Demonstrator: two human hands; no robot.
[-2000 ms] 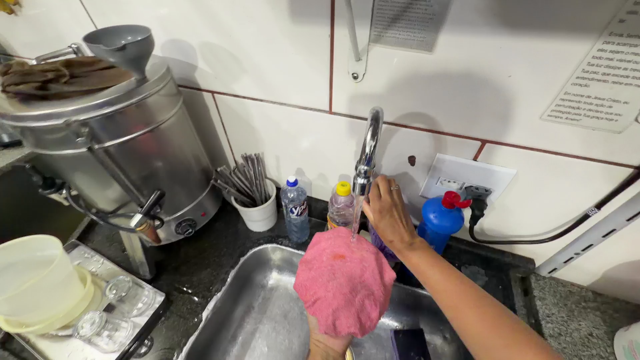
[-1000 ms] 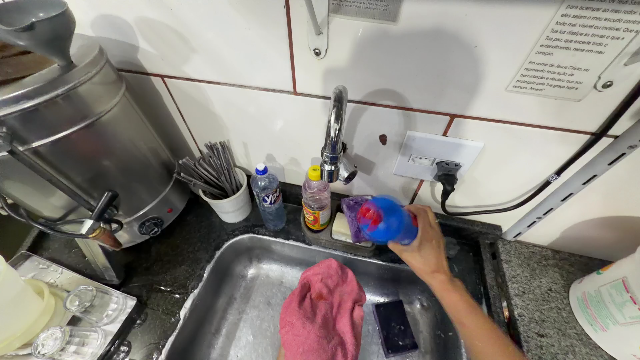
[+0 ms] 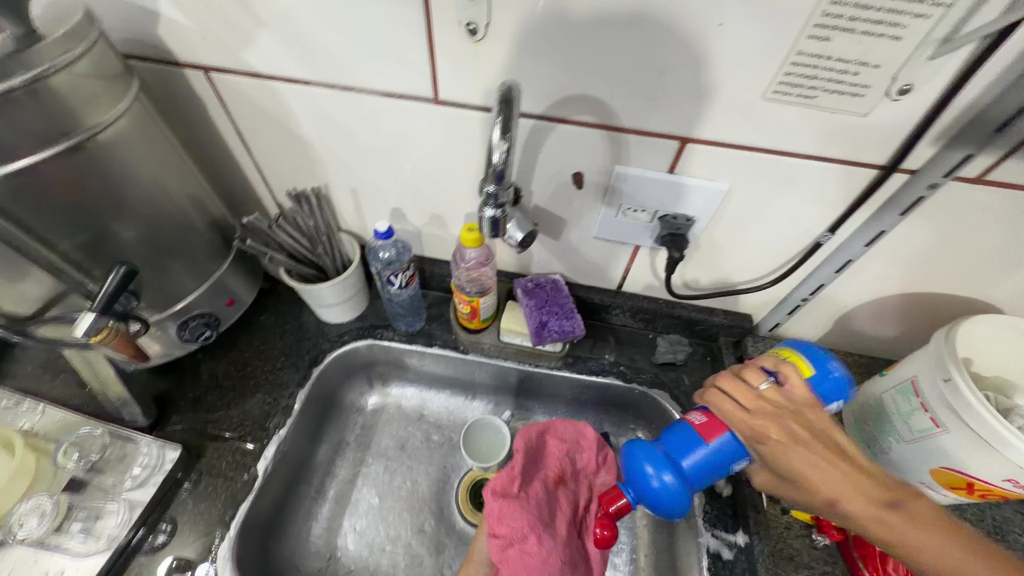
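A damp pink cloth (image 3: 552, 496) lies draped over my left hand (image 3: 475, 552), which shows only as a strip of skin at the lower edge; its fingers are hidden under the fabric. My right hand (image 3: 772, 416) is closed around a blue plastic squeeze bottle (image 3: 680, 460), tilted with its red cap (image 3: 612, 512) down, right beside the cloth. Below them is the stainless steel sink (image 3: 360, 448), where a white cup (image 3: 486, 441) sits next to the drain (image 3: 474, 494). The chrome faucet (image 3: 500, 168) stands behind the sink.
Behind the sink stand a clear detergent bottle (image 3: 398, 280), a yellow-capped bottle (image 3: 474, 280) and a purple sponge (image 3: 550, 309) on a bar of soap. A metal urn (image 3: 120, 184) and glass cups (image 3: 88, 480) are at left, a white bucket (image 3: 920, 408) at right. A plugged cord (image 3: 676, 240) hangs from the wall socket.
My right hand has left the faucet and taken the blue bottle, now brought right and tipped toward the cloth. The bottle stood behind the sink two seconds ago.
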